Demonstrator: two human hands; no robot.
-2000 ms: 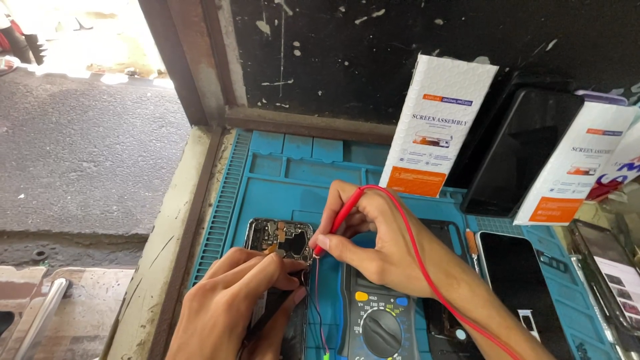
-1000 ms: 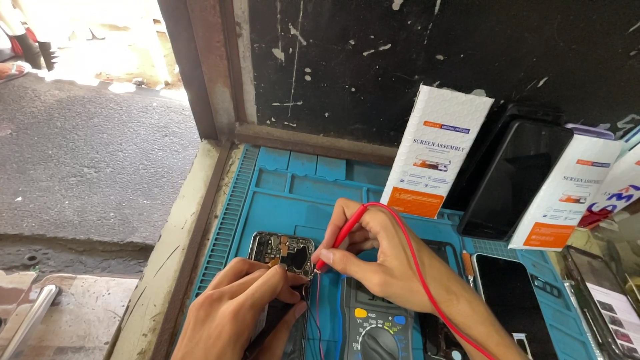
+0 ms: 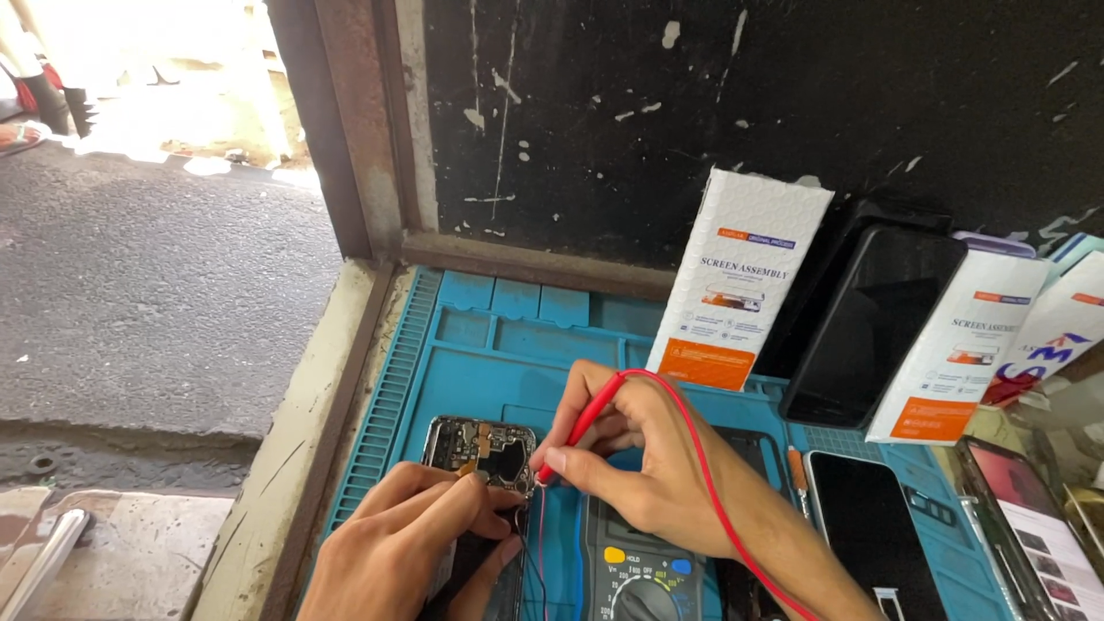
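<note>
An opened smartphone [image 3: 444, 440] with its circuit board bare lies at the lower middle of the head view. My left hand [image 3: 414, 535] rests over its lower part, fingers bent at the board; what they pinch is hidden. My right hand [image 3: 638, 448] grips a red multimeter test probe [image 3: 586, 423], its tip down at the phone's right edge beside thin wires [image 3: 542, 543]. Whether the tip touches the board I cannot tell. Below my right wrist is a digital multimeter [image 3: 642, 578] with a rotary dial, its display partly covered.
A blue silicone work mat [image 3: 457, 371] lies under everything. White bubble-wrap screen packets [image 3: 733, 285] and a dark phone screen [image 3: 875, 328] lean at the back right. To the right lie a screwdriver [image 3: 798, 483], a phone [image 3: 871, 526] and a lit phone [image 3: 1026, 517]. A frame post [image 3: 366, 129] stands left.
</note>
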